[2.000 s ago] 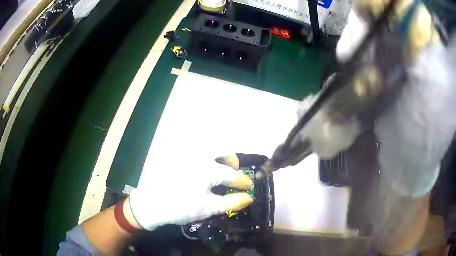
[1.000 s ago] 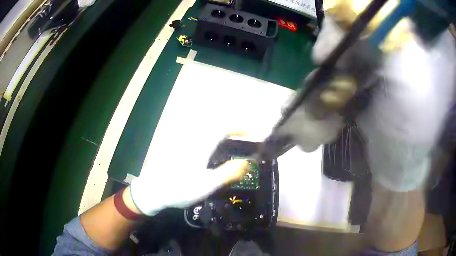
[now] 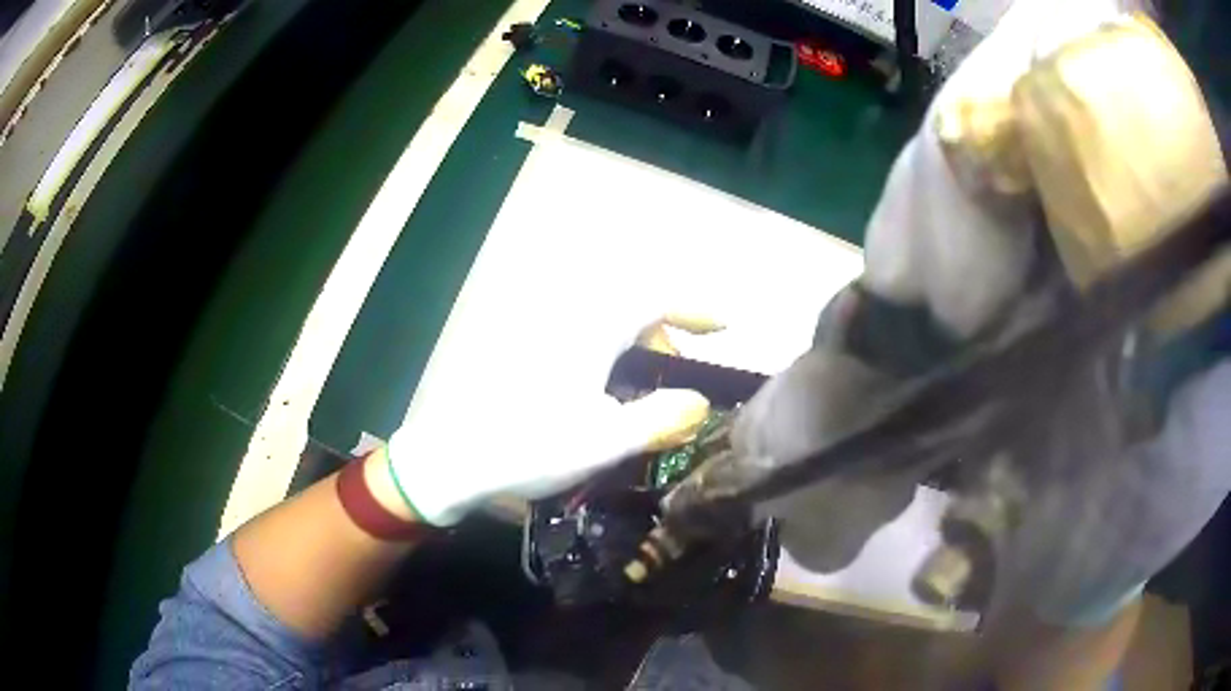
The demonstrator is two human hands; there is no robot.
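Observation:
A black housing (image 3: 560, 547) lies at the bottom centre with a green circuit board (image 3: 672, 466) inside, partly covered. My left hand (image 3: 527, 392), in a white glove, grips the housing's upper left part, thumb over it and fingers beyond. My right hand (image 3: 932, 243), gloved and blurred, is closed around a dark power screwdriver (image 3: 770, 486) held slanting across the housing. A brass-coloured tip shows low over the housing's lower half; whether it touches anything cannot be told. The hand and tool hide the housing's right side.
A white sheet (image 3: 567, 243) is taped to the green bench. A black socket block (image 3: 689, 61) stands beyond it, with yellow wiring (image 3: 543, 81) at its left and a red display (image 3: 819, 57) at its right. A pale rail (image 3: 338, 297) edges the dark green belt (image 3: 162, 338) at left.
The screwdriver has swung to a flatter slant, its tip lower over the housing. My right hand has come closer to the housing. The whole view has shifted slightly.

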